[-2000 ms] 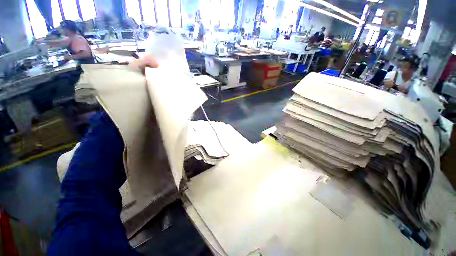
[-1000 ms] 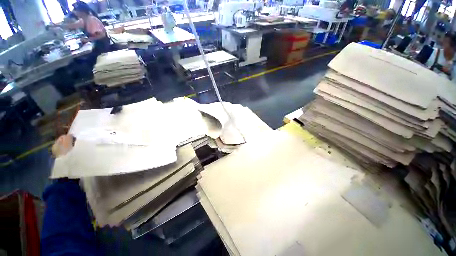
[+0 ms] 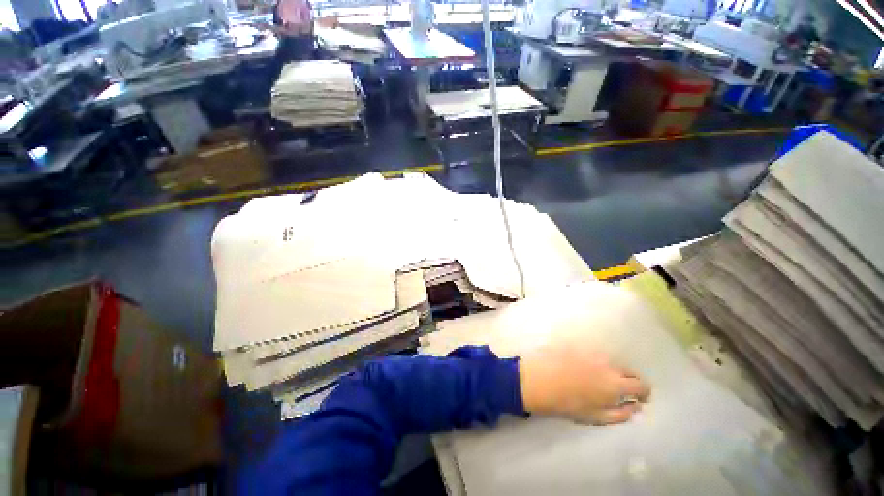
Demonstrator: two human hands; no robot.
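Observation:
My left hand (image 3: pixel 582 387), in a blue sleeve from the lower left, rests palm down on a beige sewn cover panel (image 3: pixel 543 465) on the work table. Its fingers are bent near the panel's middle, and the frame does not show whether they pinch the sheet. Layered edges show at the panel's left side. A side pile of panels (image 3: pixel 310 262) stands to the left, its top panel lying flat with small dark print. My right hand is not in view.
A tall panel stack (image 3: pixel 775 281) leans at the right. A thin white cord (image 3: pixel 497 145) hangs down between the side pile and the work. An open carton (image 3: pixel 145 387) stands at lower left. Sewing tables and a low panel pile (image 3: pixel 317 94) are beyond the aisle.
The panel my left hand held up at the left now lies on the side pile. My left hand has let go and moved right onto the work panel. The view has turned left.

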